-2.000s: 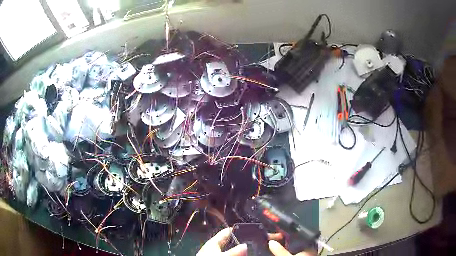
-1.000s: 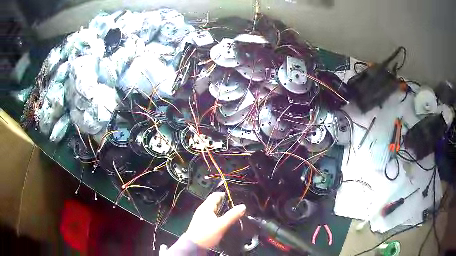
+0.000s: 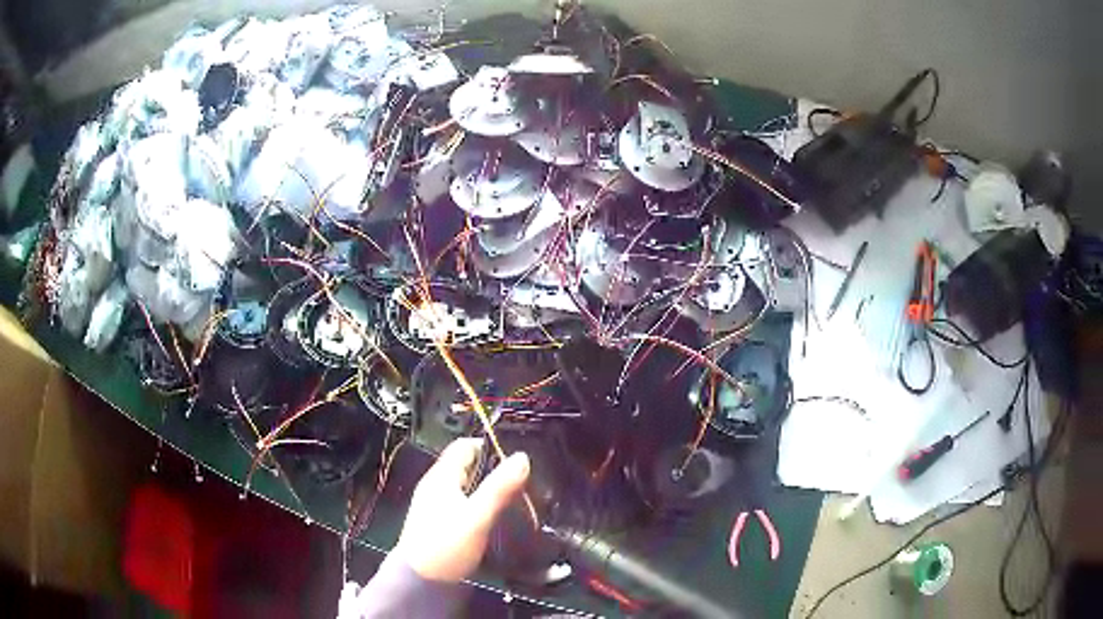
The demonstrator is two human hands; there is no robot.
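My left hand (image 3: 454, 514) is at the lower middle, its thumb and fingers pinching a bundle of yellow and orange wire leads (image 3: 469, 389). The leads run up to a round black housing (image 3: 426, 317) with a pale centre. The glue gun (image 3: 623, 574), dark with a red label, lies at the lower edge just right of my left hand, blurred, its nozzle towards the hand. My right hand is not visible. A dark round part with a pale spot (image 3: 554, 573) shows beside the nozzle.
More black housings with leads (image 3: 324, 324) spread left. Silver discs (image 3: 498, 194) are heaped behind. Bagged units (image 3: 157, 206) lie far left. Pink-red pliers (image 3: 754, 539), a screwdriver (image 3: 941, 447), a green solder reel (image 3: 925, 566), white paper (image 3: 835, 423) and black power boxes (image 3: 861, 163) are at right.
Two seconds ago both hands held a dark part at the bottom edge. Now my left hand pinches the leads, and my right hand is out of view. The view has shifted, and the pink-red pliers show.
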